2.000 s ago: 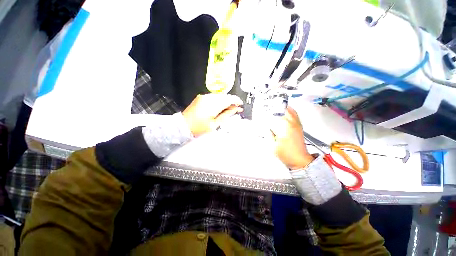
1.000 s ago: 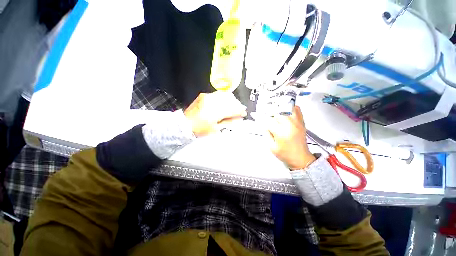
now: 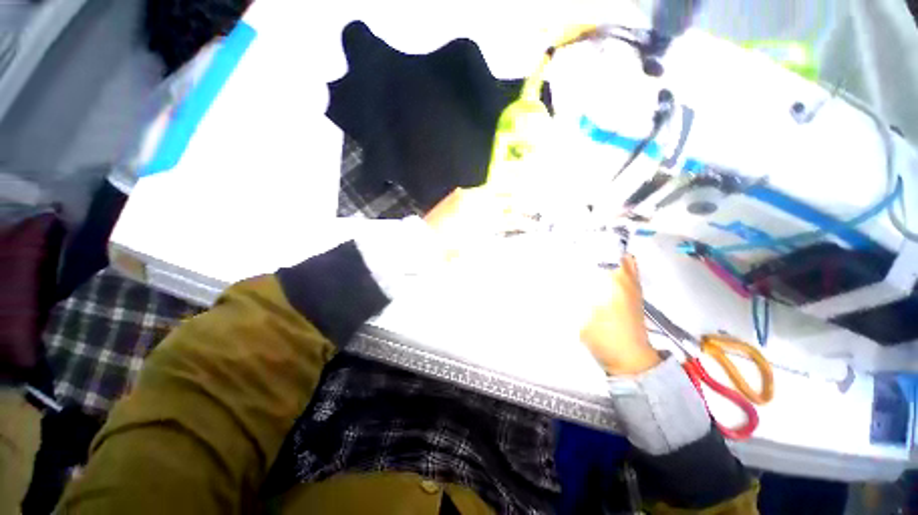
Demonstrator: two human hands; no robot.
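Observation:
A black garment panel [image 3: 428, 116] lies flat on the white table, left of the needle area, with a plaid piece [image 3: 374, 189] showing at its lower left. My left hand [image 3: 455, 211] is at the panel's lower right edge, washed out by glare; its grip cannot be told. My right hand [image 3: 616, 320] is low on the table, just right of and below the presser foot area [image 3: 614, 236], fingers pointing up toward it. Glare hides whether it holds anything. The sewing machine head [image 3: 735, 186] is at the right. A neon yellow-green tag [image 3: 515, 136] hangs above my left hand.
Scissors with red and orange-yellow handles [image 3: 755, 377] lie right of my right hand. The table's ruler-marked front edge [image 3: 483, 384] runs before my lap. Plaid fabric [image 3: 116, 337] hangs at the left. Blue tape [image 3: 201, 101] marks the table's left side.
The view has shifted, so table, panel and machine appear further right and mostly lower. Glare over my hands is stronger. Both hands stay near the needle area.

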